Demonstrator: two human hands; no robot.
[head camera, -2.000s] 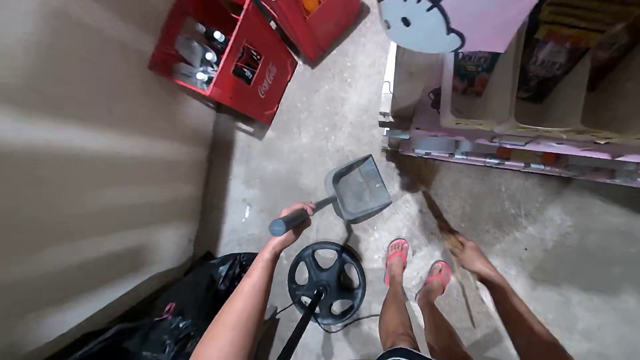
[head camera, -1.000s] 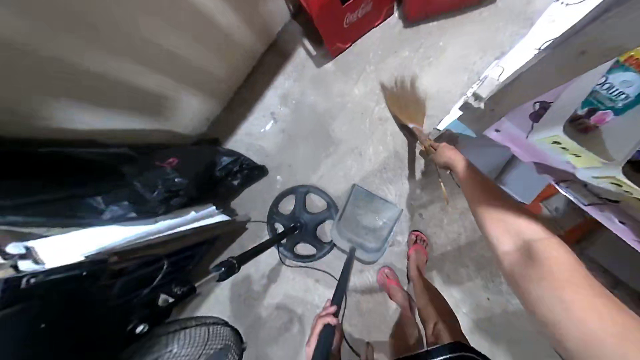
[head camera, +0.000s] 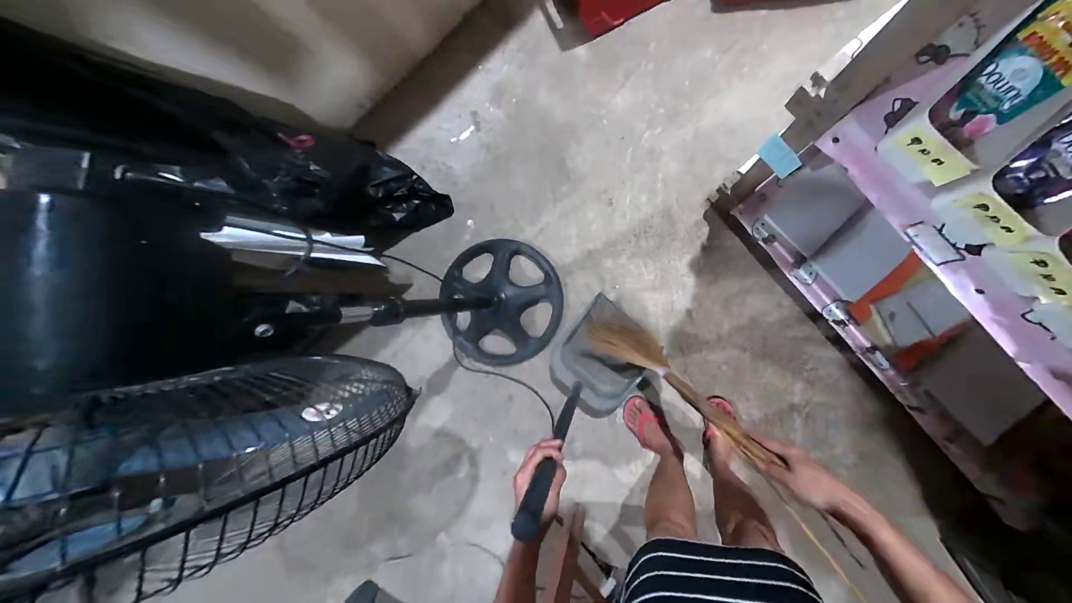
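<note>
My left hand (head camera: 540, 479) is closed around the black handle of a grey plastic dustpan (head camera: 596, 385), which lies on the concrete floor just in front of my feet. My right hand (head camera: 796, 473) grips a straw hand broom (head camera: 703, 402) by its bound handle. The broom's bristles rest over the dustpan's tray, fanned toward its upper left. Whether there is dirt under the bristles cannot be seen.
The round base of a stand fan (head camera: 502, 301) is left of the dustpan, its cable on the floor. The fan's grille (head camera: 335, 419) and black plastic bags (head camera: 352, 184) are farther left. A pink shelf (head camera: 888, 243) with packets stands right; a red crate (head camera: 615, 12) is ahead.
The broom has come down from beside the shelf onto the dustpan, as my right hand moved back toward my feet. My left hand still holds the dustpan handle.
</note>
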